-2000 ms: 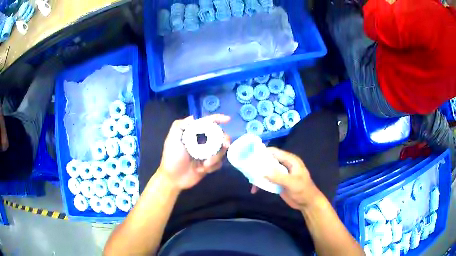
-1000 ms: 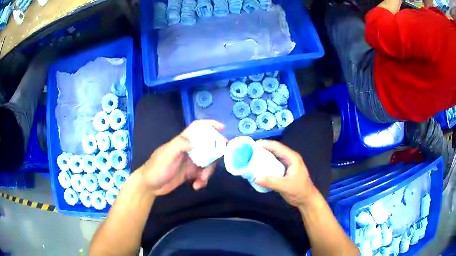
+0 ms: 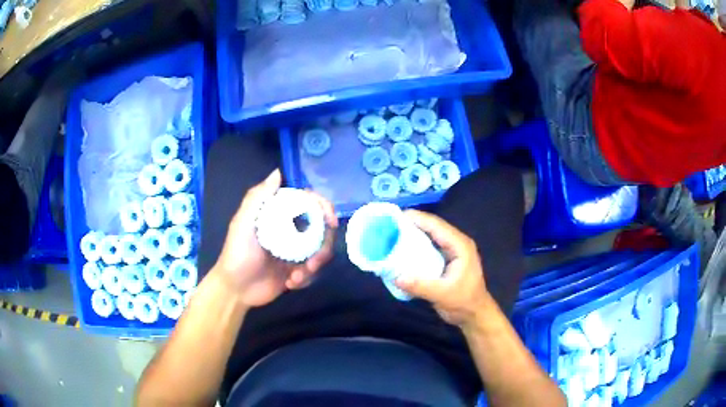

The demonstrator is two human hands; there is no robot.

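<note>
My left hand holds a white ring with a scalloped edge, its dark centre hole facing the camera. My right hand grips a pale blue-white tubular body by its side, its open blue-tinted end turned up and toward the left. The ring and the body are a short gap apart, above my lap. A small blue parts tray beyond my knees holds several scattered rings.
A left blue tray holds rows of ring-like ends. A wide upper tray has bodies along its far side. Stacked trays at lower right hold pale pieces. A person in a red top sits at upper right.
The ring has turned in my left hand from edge-on to hole-up and moved left, away from the body. My right hand still holds the body. The view has shifted slightly.
</note>
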